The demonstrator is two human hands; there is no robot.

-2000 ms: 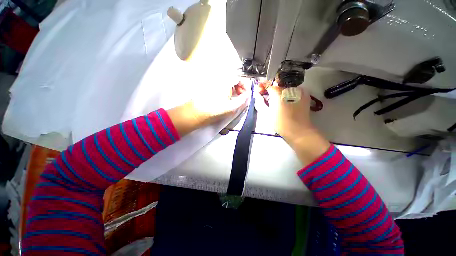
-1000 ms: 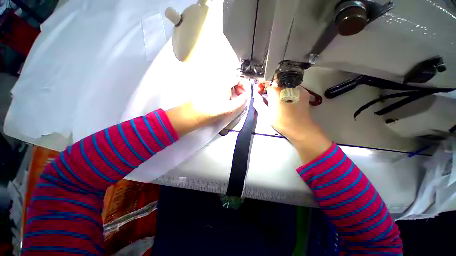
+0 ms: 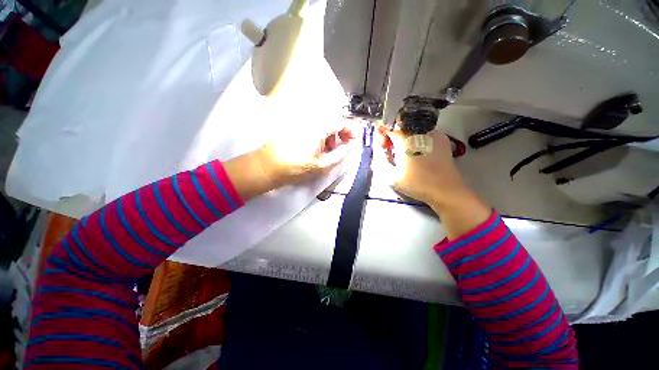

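Note:
A narrow dark strip [image 3: 352,217] runs from the needle area down over the table's front edge. The sewing machine's presser foot and needle area [image 3: 365,108] is above its upper end, under glaring light. My left hand [image 3: 307,155] is left of the strip, fingers curled by its upper end, over the white fabric panel [image 3: 144,108]. My right hand [image 3: 419,162] is right of the strip, fingertips close to its upper end, partly behind the machine's tension parts. Glare hides whether either hand's fingertips grip the strip or cloth.
The cream lamp head [image 3: 277,54] hangs left of the needle. A dark red handle [image 3: 457,147] and black-handled tools [image 3: 498,131] lie right of my right hand. White scraps [image 3: 629,267] lie at the table's right end. An orange crate [image 3: 181,296] is below the front edge.
My left hand has moved slightly left, away from the strip's upper end. My right hand and forearm have shifted slightly right and down. The view has shifted a little.

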